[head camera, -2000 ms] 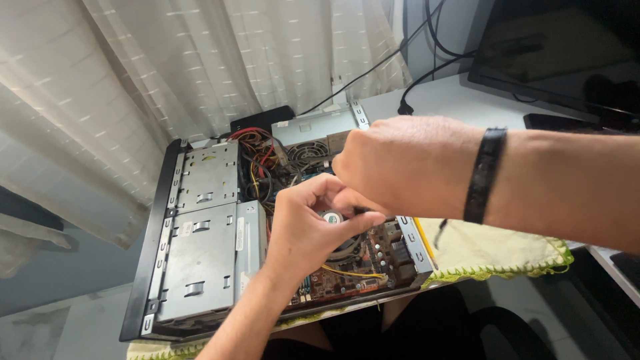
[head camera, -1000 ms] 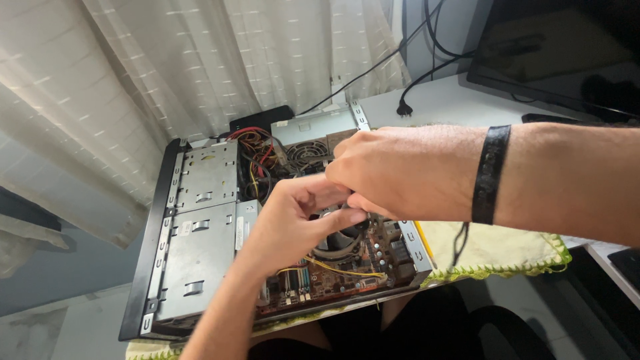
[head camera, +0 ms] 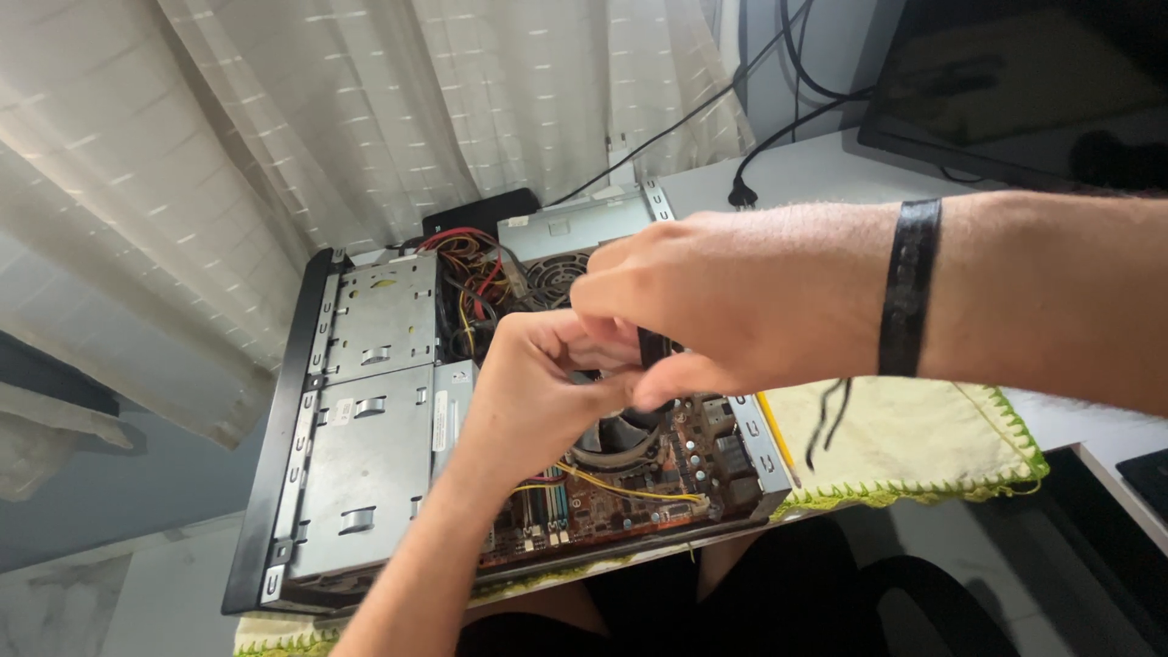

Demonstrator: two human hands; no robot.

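An opened desktop computer case lies on its side, showing its metal drive bays, cables and brown motherboard. My left hand is over the round CPU cooler fan, with thumb and fingers bent toward each other; what lies between them is mostly hidden. My right hand, wearing a black wrist band, meets the left fingertips from the right. A small dark part shows between its curled fingers and thumb; I cannot tell what it is. Both hands cover part of the fan.
Behind the fan are a bundle of red and yellow wires and the power supply's fan grille. A black power plug lies on the white desk near a monitor. A green-edged cloth lies under the case.
Both hands stay together above the fan, with small shifts of fingers and wrists. The round light-centred part seen between them two seconds ago is now hidden.
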